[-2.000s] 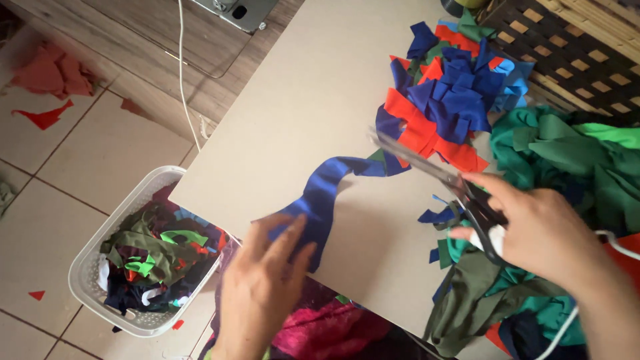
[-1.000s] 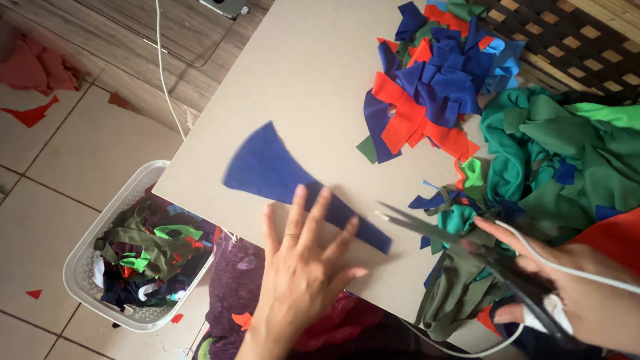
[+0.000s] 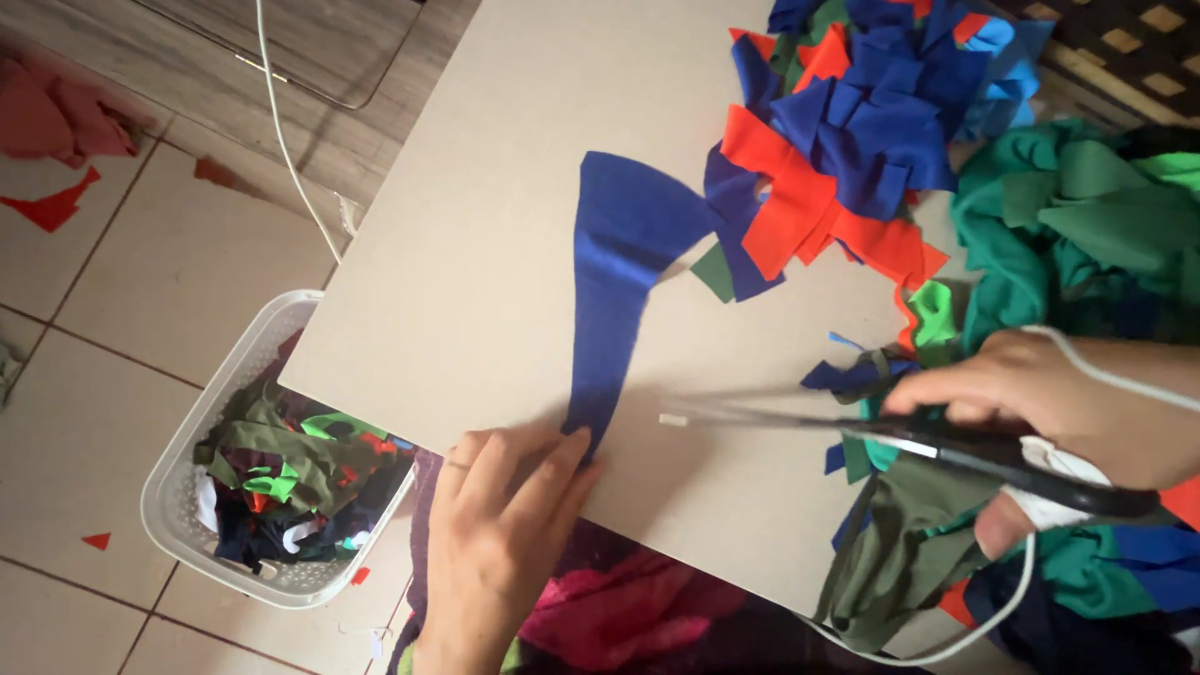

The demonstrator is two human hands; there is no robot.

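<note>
A blue fabric piece [image 3: 619, 253], wide at its far end and narrow at the near one, lies on the pale tabletop [image 3: 478, 234]. The fingers of my left hand [image 3: 511, 525] grip its narrow end near the table's edge. My right hand [image 3: 1041, 403] holds black-handled scissors [image 3: 900, 433], whose blurred blades point left, apart from the blue piece. White wrapping shows around the handle by my thumb. Beyond the blue piece is a pile of blue and red fabric scraps [image 3: 825, 216], touching or almost touching its upper right corner.
Green and olive cloths [image 3: 1116, 216] are heaped at the right, beside a dark woven basket [image 3: 1144, 47]. A white cable [image 3: 1022, 591] loops past my right hand. A white plastic basket [image 3: 169, 506] of scraps stands on the tiled floor at the left. Pink cloth [image 3: 628, 600] lies below the table edge.
The blue fabric has turned so its wide end now points away from me. My left hand has moved from lying on it to its narrow end. The scissors stay in my right hand.
</note>
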